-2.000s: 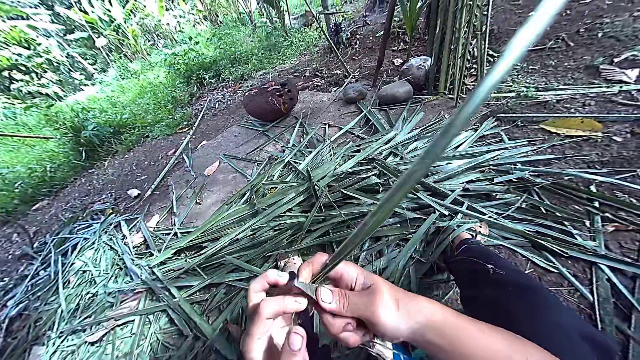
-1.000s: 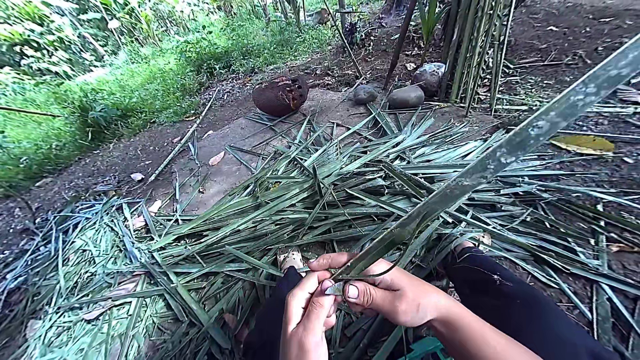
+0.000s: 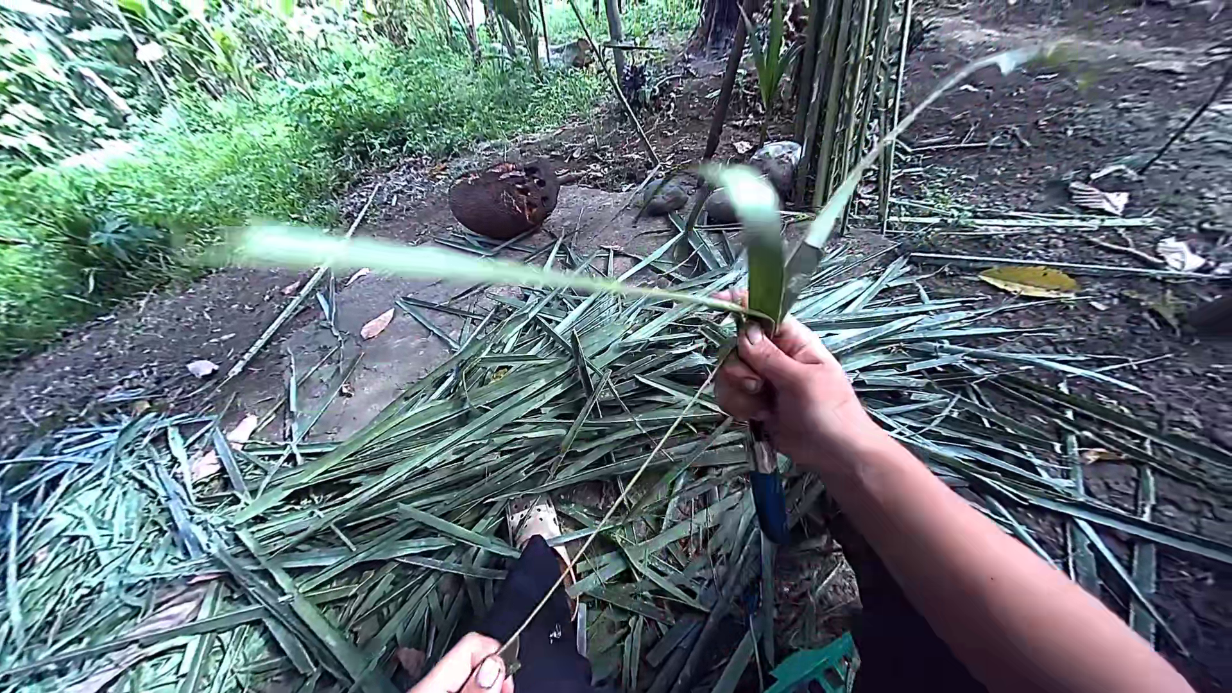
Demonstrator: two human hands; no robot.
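My right hand [image 3: 784,385] is raised at centre right, closed around the base of green palm leaflet strips [image 3: 768,274] whose blades fan out above it, blurred at the ends. A tool with a blue handle [image 3: 768,500] points down from below the same fist; its upper part is hidden by the fingers. At the bottom edge my left hand [image 3: 467,666] pinches the lower end of a thin leaf midrib [image 3: 640,467], which runs up toward my right hand. Beneath both hands lies a large heap of cut green leaf strips [image 3: 481,433].
A brown husk-like object [image 3: 503,199] lies behind the heap near several stones [image 3: 664,195]. Upright stalks [image 3: 847,106] stand at the back. My dark-clad leg [image 3: 539,616] reaches into the heap, and a green plastic item [image 3: 816,664] lies at the bottom. Grass borders the soil.
My hands were together on one leaf; now they are far apart, the right raised and the left low. The leaf's blade is now split into separate strips, and the blue-handled tool shows below my right hand.
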